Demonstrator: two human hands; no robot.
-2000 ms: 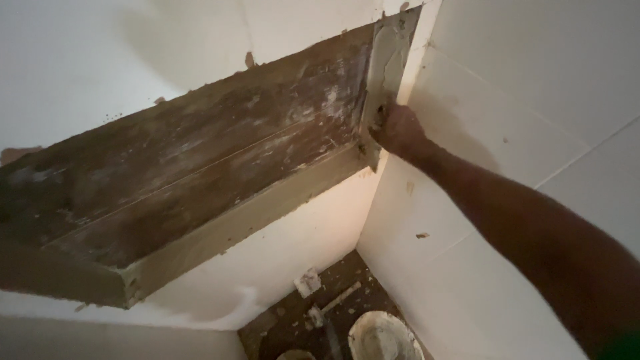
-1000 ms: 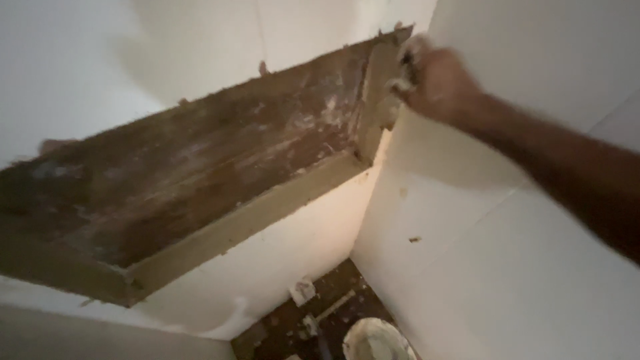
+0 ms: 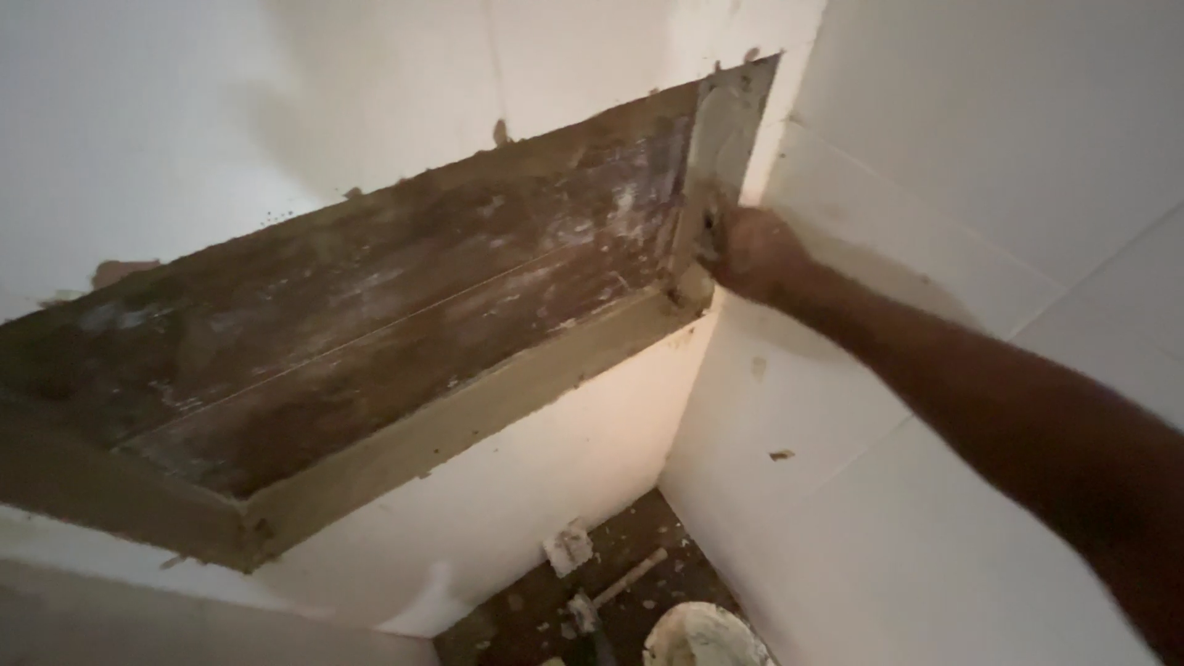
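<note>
My right hand [image 3: 754, 250] is at the right end of a rectangular wall recess [image 3: 462, 435], its fingers curled against the side face near the lower corner. Something small and dark-spotted shows at the fingertips, but blur and the hand hide what it is. Wet-looking grey mortar or plaster [image 3: 726, 120] coats that side face above the hand. The back [image 3: 370, 314] of the recess is brown with white smears and a thin line along it. My left hand is out of view.
White walls [image 3: 518, 499] meet in a corner beside the recess. On the spattered dark floor below stand a whitish bucket [image 3: 708, 638], a tool with a pale handle [image 3: 629, 578] and a pale lump [image 3: 567, 550]. Small mortar bits [image 3: 782, 455] stick to the right wall.
My right hand was low on the recess's side face, then up at its outer top edge, and is now down near the lower corner again.
</note>
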